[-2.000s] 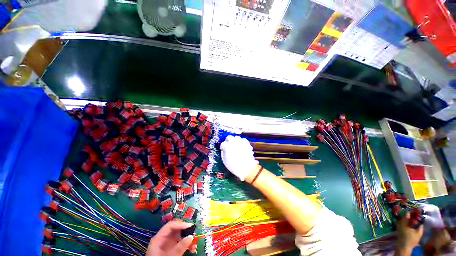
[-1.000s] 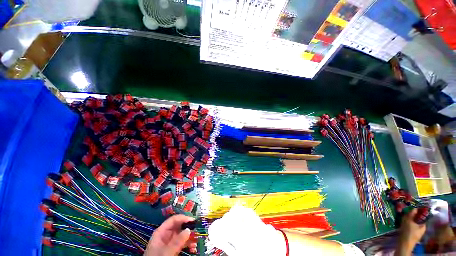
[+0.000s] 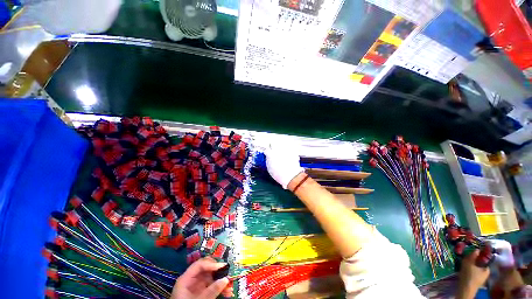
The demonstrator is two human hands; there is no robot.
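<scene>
My left hand (image 3: 201,280) is bare and holds a small black connector housing (image 3: 221,271) between thumb and fingers at the bottom centre. Thin strands run right from it over the red wires (image 3: 274,277). My right hand (image 3: 283,166), in a white glove, lies over the left ends of the blue wires (image 3: 335,166) and white wires (image 3: 326,147). Its fingertips are too bright to tell if they pinch a wire. Yellow wires (image 3: 309,247) lie beyond the red ones. Loose red-black housings (image 3: 175,169) are heaped at left.
A blue bin (image 3: 35,193) stands at far left. Wired connectors fan at lower left (image 3: 111,245) and right (image 3: 408,193). Cardboard dividers (image 3: 344,189) separate wires. A compartment tray (image 3: 448,153) and another person's hands (image 3: 481,266) are at right. Sheets (image 3: 280,52) hang above; a fan (image 3: 189,17) stands behind.
My right hand went from the blue wires to near my left hand over the red wires, then back up to the blue and white wire ends. My left hand has stayed with the housing.
</scene>
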